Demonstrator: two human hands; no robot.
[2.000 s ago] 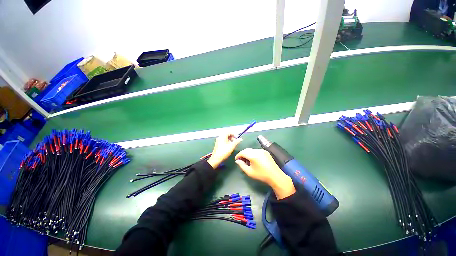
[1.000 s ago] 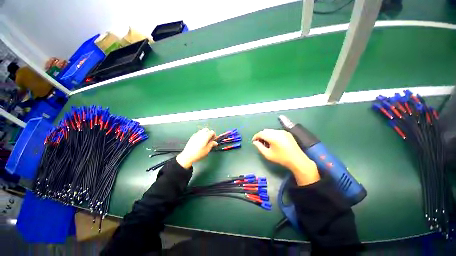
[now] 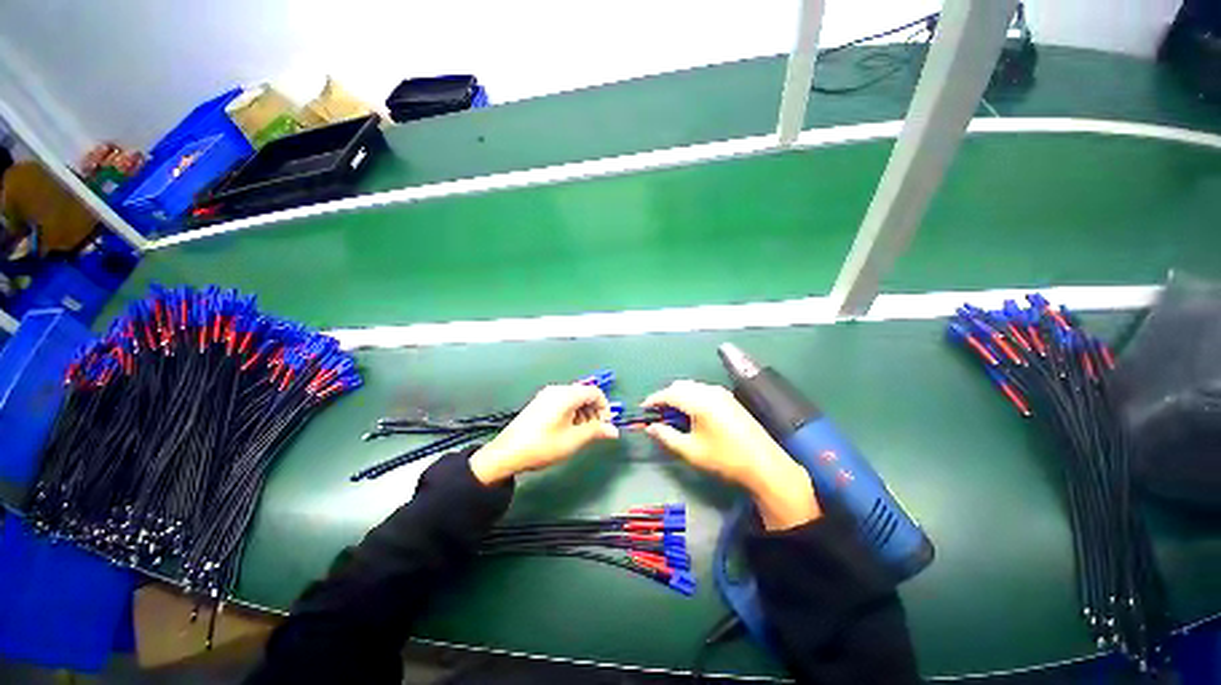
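Observation:
My left hand (image 3: 552, 431) and my right hand (image 3: 716, 435) face each other at mid bench. Their fingertips pinch a short stretch of cable lead (image 3: 635, 420) with a little red and blue showing; the fingers hide most of it. A few black leads (image 3: 442, 430) lie under and behind my left hand, some blue tips showing above it. A second small bunch of leads (image 3: 589, 538) lies nearer me, its red and blue ends pointing right. The heat gun (image 3: 841, 478) lies beside my right forearm, its silver nozzle pointing away from me.
A large cable pile (image 3: 188, 415) fans out at the left. Another cable bundle (image 3: 1058, 455) lies at the right beside a dark plastic bag (image 3: 1178, 402). A white upright (image 3: 924, 161) stands on the raised shelf's edge. Black trays (image 3: 301, 167) and blue bins are at the back left.
My left hand has moved right, towards my right hand, and the fingertips now meet at a lead. The blue ends beside my left hand are now partly covered. The camera view has shifted.

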